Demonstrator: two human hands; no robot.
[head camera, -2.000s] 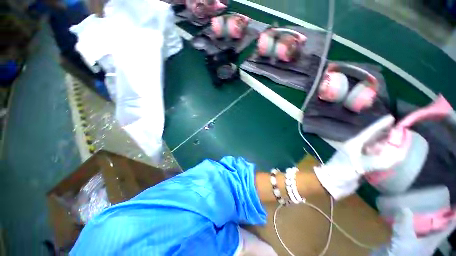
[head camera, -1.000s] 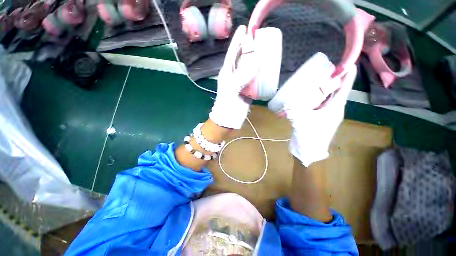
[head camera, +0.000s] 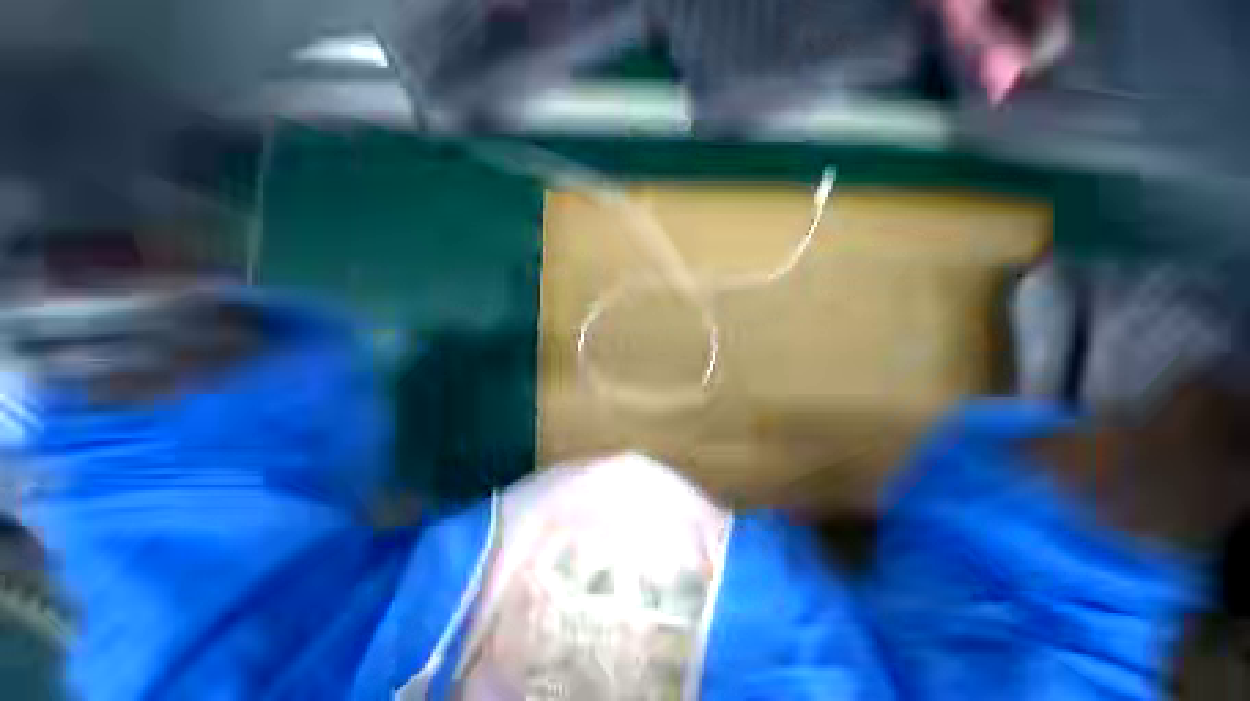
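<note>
The picture is strongly blurred. A thin white cable (head camera: 713, 336) lies in a loop on the brown cardboard mat (head camera: 877, 315); its small plug (head camera: 827, 182) points up near the mat's back edge and no hand touches it. My left forearm reaches to the left edge, where only a white smear shows, perhaps the glove. My right forearm reaches to the right edge and my right hand is outside the picture. Part of a pink headset (head camera: 1008, 41) shows at the top right, cut off by the edge.
Blurred grey pouches (head camera: 788, 48) lie along the top beyond the pale rail (head camera: 603, 107). The green bench (head camera: 398, 206) shows left of the mat. A grey pouch stack (head camera: 1152, 329) is right of the mat, partly behind my right arm.
My hands have left the headset they held and moved apart to the two sides. That headset is no longer seen in them. The cable's plug end now lies free on the mat.
</note>
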